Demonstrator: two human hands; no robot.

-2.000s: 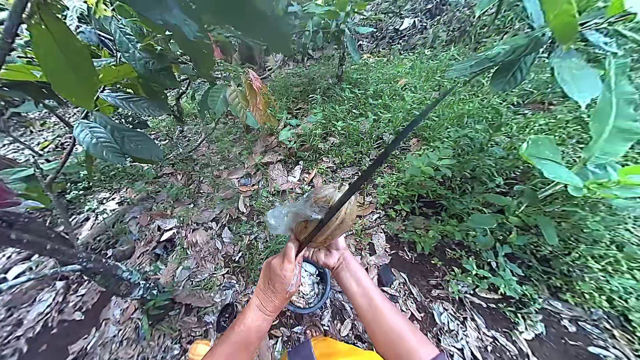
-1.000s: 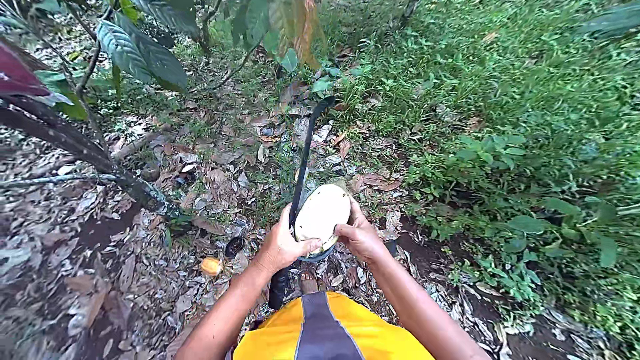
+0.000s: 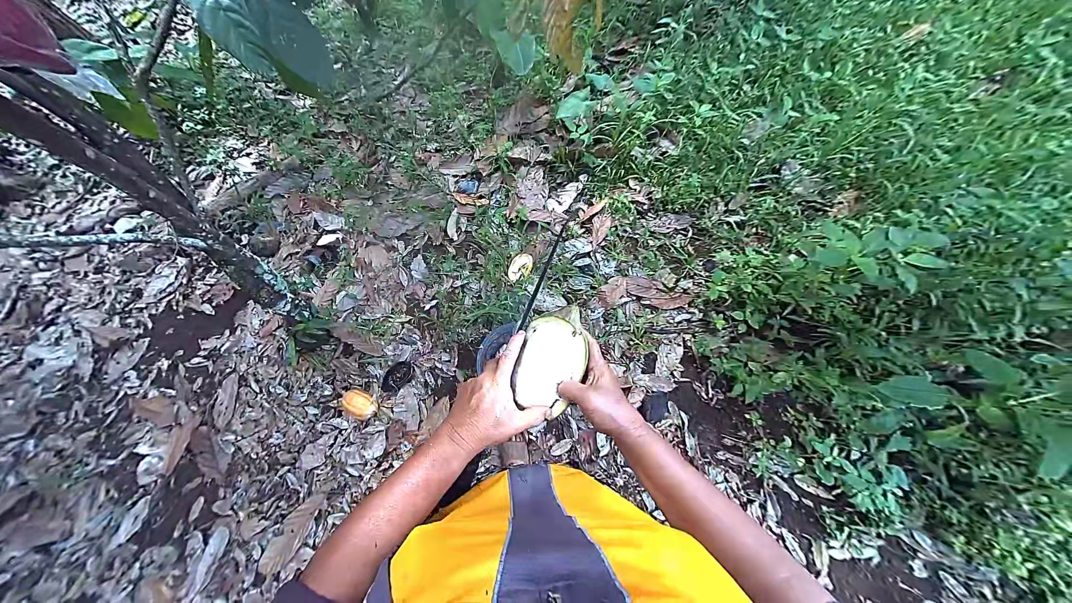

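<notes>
Between my hands is a cut cacao pod [image 3: 550,362], its pale inner side facing up and a green rim around it. My left hand [image 3: 492,402] holds the pod's left side together with a long dark machete blade [image 3: 544,280], which points up and away; the handle is hidden. At the pod's right side, my right hand [image 3: 601,392] grips the rim with its thumb near the lower edge. A dark bucket [image 3: 492,345] stands below, mostly covered by my hand and the pod.
A piece of yellow-orange pod husk [image 3: 358,404] lies on the leaf litter at left, and a pale cut piece [image 3: 520,267] lies beyond the bucket. A slanting tree trunk [image 3: 193,222] stands at upper left. Low green plants [image 3: 837,251] grow at right.
Two seconds ago the blade pointed up and right across a husk with pale wet pulp beside it. Since then the pod's pale inner side has come into view and the blade has swung leftward. The view has shifted.
</notes>
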